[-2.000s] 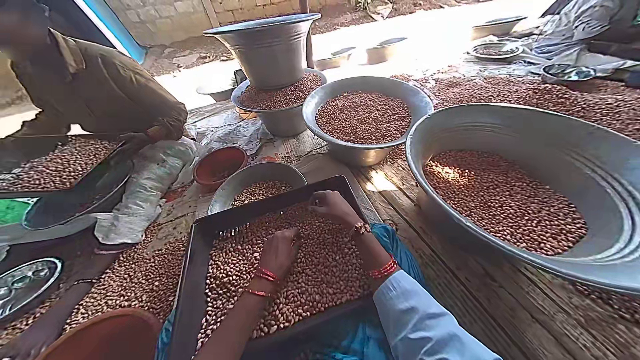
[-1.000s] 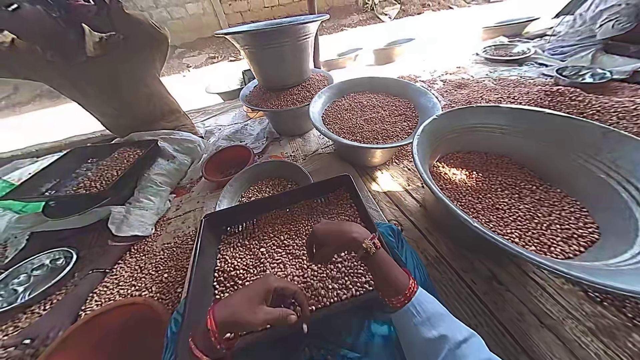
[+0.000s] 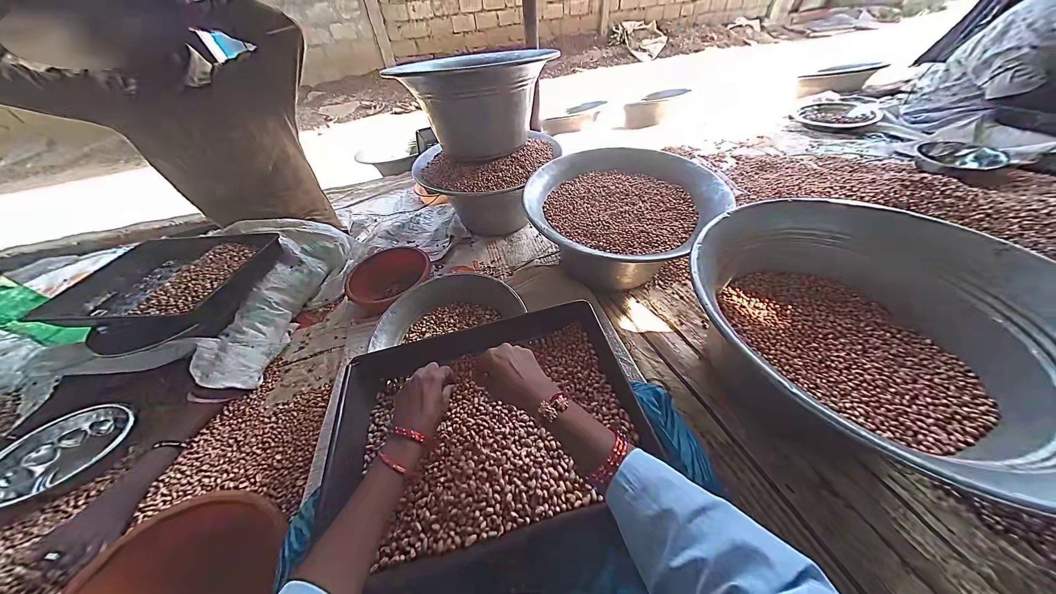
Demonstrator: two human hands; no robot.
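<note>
A black rectangular tray (image 3: pixel 590 346) lies in front of me, holding many reddish-brown and pale nuts (image 3: pixel 487 462), which look like shelled peanuts. Both hands are over the nuts near the tray's far side. My left hand (image 3: pixel 425 400), with red bangles at the wrist, has curled fingers touching or just above the nuts. My right hand (image 3: pixel 513 375), wearing a watch-like bracelet and red bangles, is close beside it with bent fingers. Whether either hand pinches a nut cannot be made out. Just beyond the tray is a metal bowl (image 3: pixel 388 326) of nuts.
Large metal basins of nuts stand right (image 3: pixel 833 412) and ahead (image 3: pixel 569 247), another (image 3: pixel 474 107) atop a filled basin. Left are a brown bowl (image 3: pixel 363 289), a second black tray (image 3: pixel 264 264), a metal plate (image 3: pixel 115 412), an orange-brown tub (image 3: pixel 181 544), and a co-worker's hand (image 3: pixel 74 540). Another person stands or bends behind.
Both hands have moved from nearer the tray's middle and near side to its far side. The co-worker at the left, seated with a tray two seconds ago, has risen, and that tray now rests down.
</note>
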